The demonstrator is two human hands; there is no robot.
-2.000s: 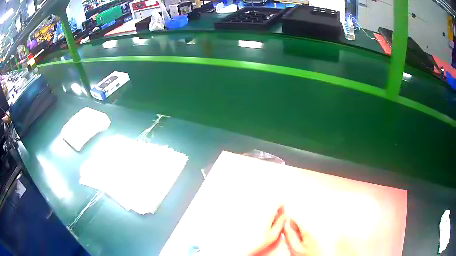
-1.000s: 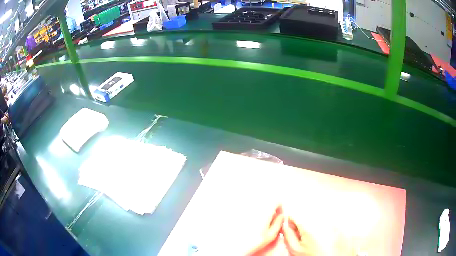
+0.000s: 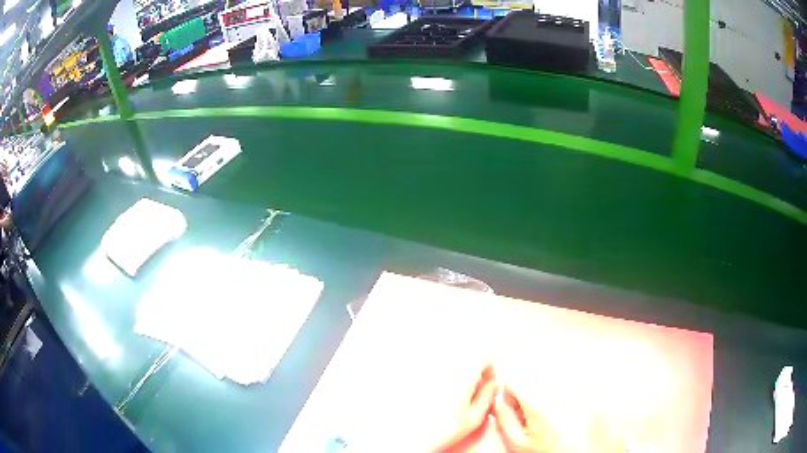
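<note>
My left hand point(image 3: 471, 414) and my right hand point(image 3: 520, 419) rest at the lower middle of the work mat point(image 3: 665, 354). Their fingertips come together in a point. Both hands are overexposed and blend into the glare. I cannot tell whether anything is between the fingers. The mat is pink-red at its right side and glaring white elsewhere. Clear crumpled film point(image 3: 460, 280) shows past the mat's far edge. A small blue spot point(image 3: 336, 442) shows at the mat's lower left.
A bright white stack point(image 3: 232, 311) lies left of the mat, with a pale string point(image 3: 257, 233) by it. A smaller white stack point(image 3: 143, 234) lies farther left. A retail box point(image 3: 205, 162) is on the conveyor. A green rail point(image 3: 425, 120) crosses beyond. A white scrap point(image 3: 783, 404) lies right.
The retail box on the conveyor has shifted slightly right. The whole view has shifted a little. My hands stay together in nearly the same place.
</note>
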